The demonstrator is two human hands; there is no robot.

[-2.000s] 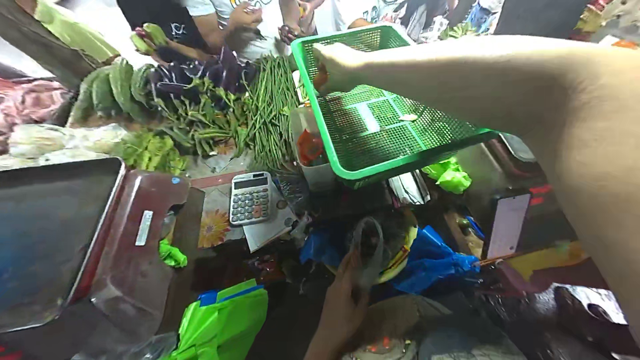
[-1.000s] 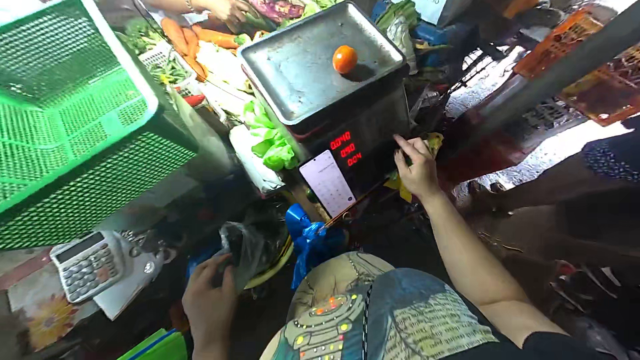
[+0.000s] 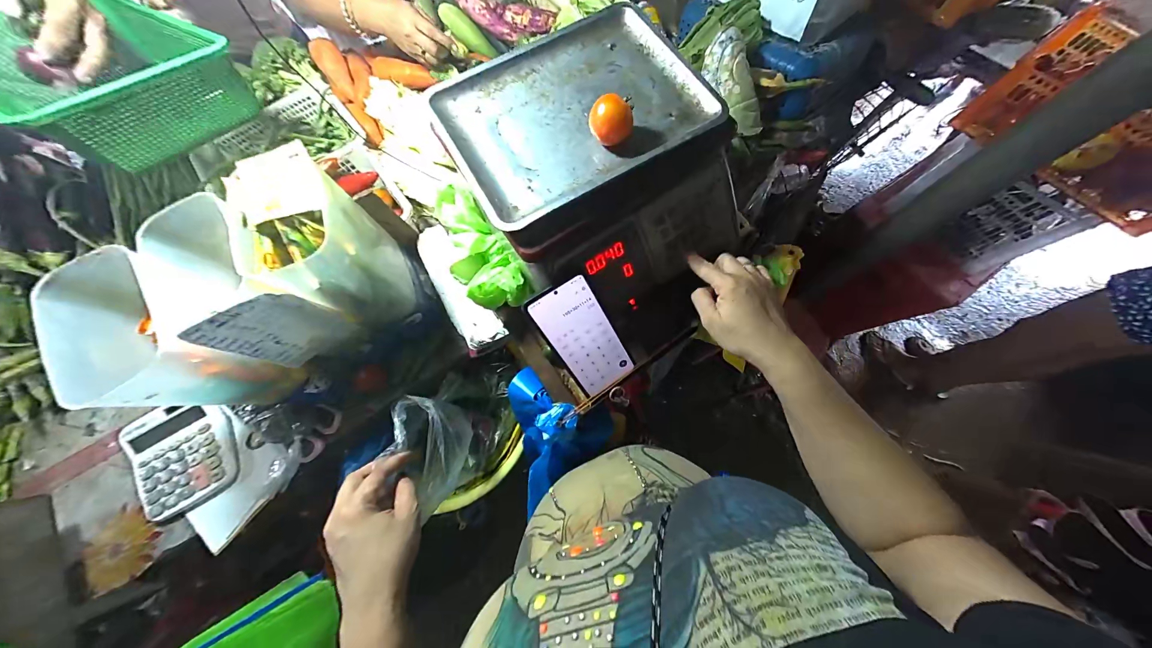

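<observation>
My right hand (image 3: 742, 301) has its index finger extended to the keypad of a digital weighing scale (image 3: 594, 288) with red lit digits. It grips nothing. On the scale's metal pan (image 3: 531, 117) lies one orange-red tomato (image 3: 611, 120). My left hand (image 3: 376, 513), fingers curled, holds the edge of a clear plastic bag (image 3: 436, 445) above a yellow-rimmed basin (image 3: 477, 490). A smartphone (image 3: 580, 333) showing a calculator leans against the front of the scale. Blue plastic (image 3: 544, 418) hangs just below it.
White plastic containers (image 3: 297, 333), one bearing writing, stand left of the scale. A calculator (image 3: 180, 459) lies at the lower left. Another person's hand (image 3: 418, 31) reaches among carrots (image 3: 400, 72) behind. A green basket (image 3: 162, 99) is at the upper left, orange crates (image 3: 1044, 67) at the right.
The view has swung right since the first frame. The green basket has moved away toward the upper left, uncovering the white containers. The red digits on the scale's display have changed.
</observation>
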